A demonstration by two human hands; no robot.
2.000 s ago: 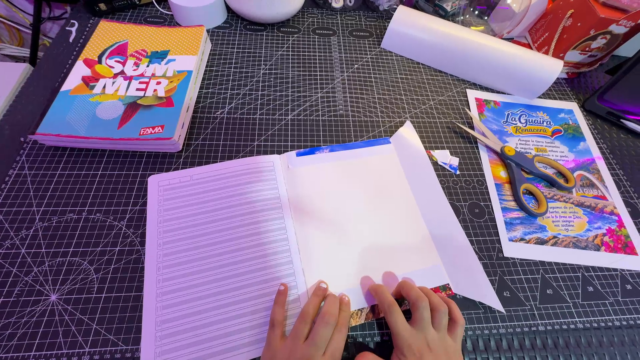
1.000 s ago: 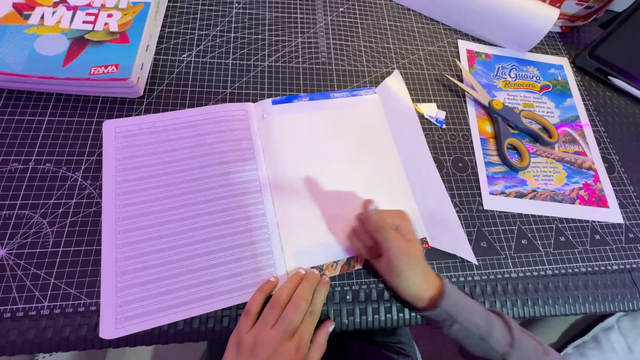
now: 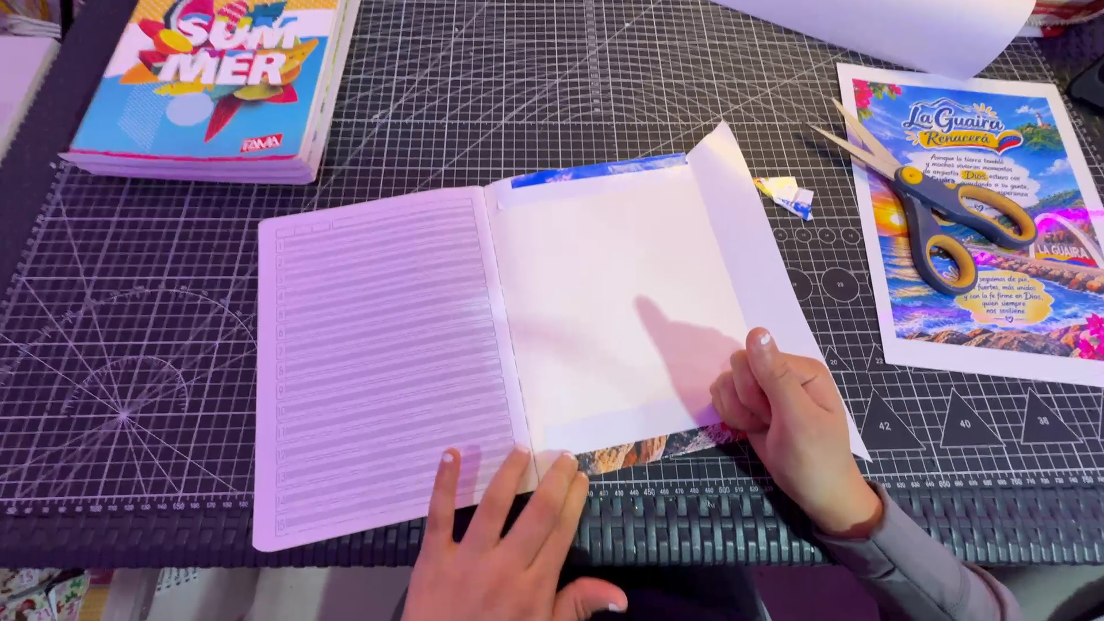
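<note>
An open notebook (image 3: 388,345) with a ruled page on its left lies on the mat. Over its right side is a white paper sheet (image 3: 612,285), with narrow printed strips at top and bottom and a white flap (image 3: 763,259) slanting out at the right. My left hand (image 3: 509,535) rests on the bottom edge near the spine, fingers spread, gripping nothing. Above the sheet's lower right corner, my right hand (image 3: 785,405) is curled with the thumb up; whether something is inside it cannot be seen. Yellow and dark grey scissors (image 3: 927,185) lie on a colourful printed sheet (image 3: 1000,293) at the right.
A black gridded cutting mat (image 3: 172,345) covers the table. A thick book with a bright cover (image 3: 216,78) lies at the upper left. Curled white paper (image 3: 914,30) is at the upper right. A small crumpled paper scrap (image 3: 787,197) sits beside the flap.
My right hand, first flat on the sheet's bottom edge, has lifted and curled, then moved a little right. My left hand stays at the bottom edge, near the spine.
</note>
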